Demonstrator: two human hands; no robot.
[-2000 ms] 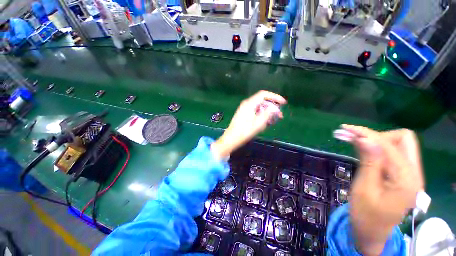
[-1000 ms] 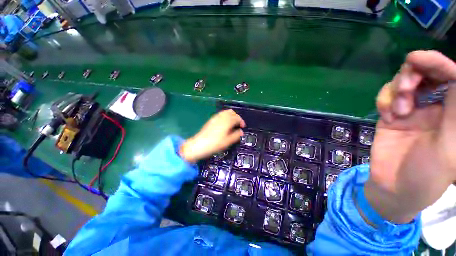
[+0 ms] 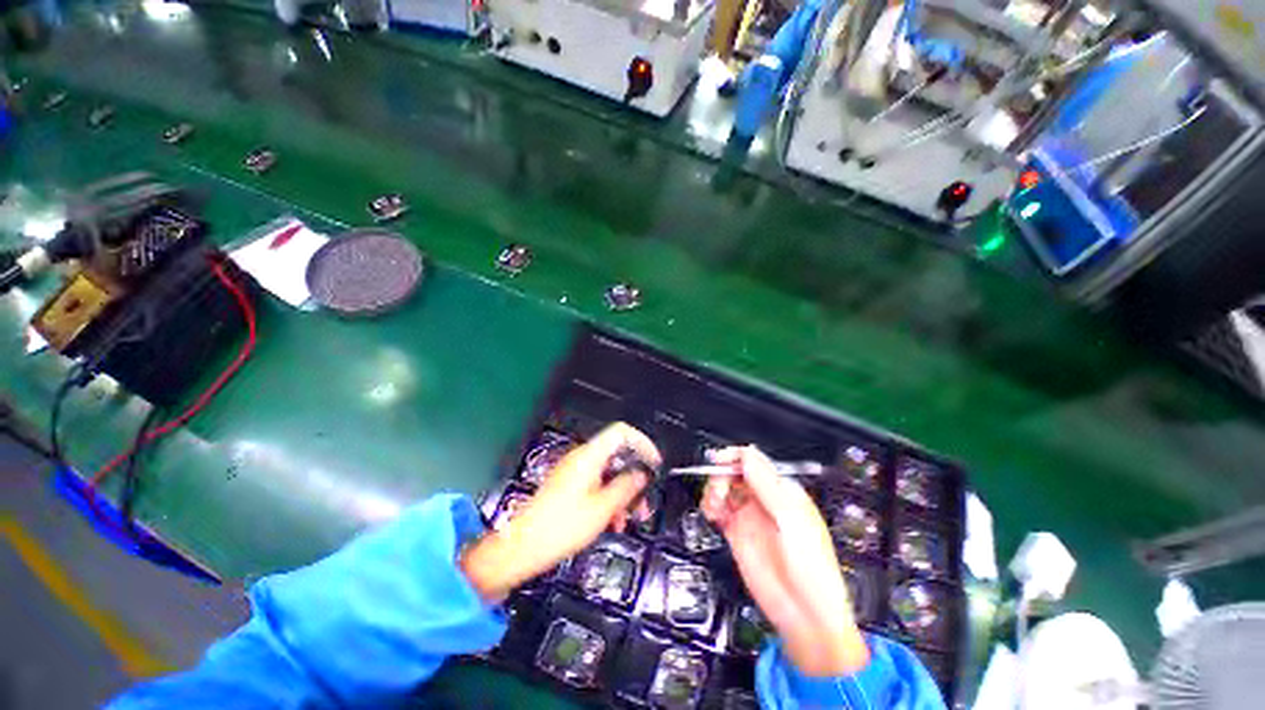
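My left hand [image 3: 576, 506] is above the left part of the black blister tray [image 3: 721, 395], its fingers closed on a small dark watch housing [image 3: 631, 469]. My right hand [image 3: 777, 548] is just to its right and holds thin silver tweezers [image 3: 749, 470] level, the tips pointing left towards the housing. Whether the tips touch it is too blurred to tell. More square housings [image 3: 680, 594] sit in the tray pockets below and around my hands. My hands hide some of the pockets.
Beyond the tray, small units [image 3: 623, 297] stand spaced in a row on the green surface [image 3: 832, 333]. At left are a round grey mesh disc [image 3: 364, 272], a white packet [image 3: 278, 261] and a black device with wires [image 3: 167, 312]. A white plug [image 3: 1040, 566] and fan [image 3: 1221, 666] are at right.
My right hand has come down from the upper right to over the tray, beside my left hand. My left hand now holds a housing above the tray. The view has shifted.
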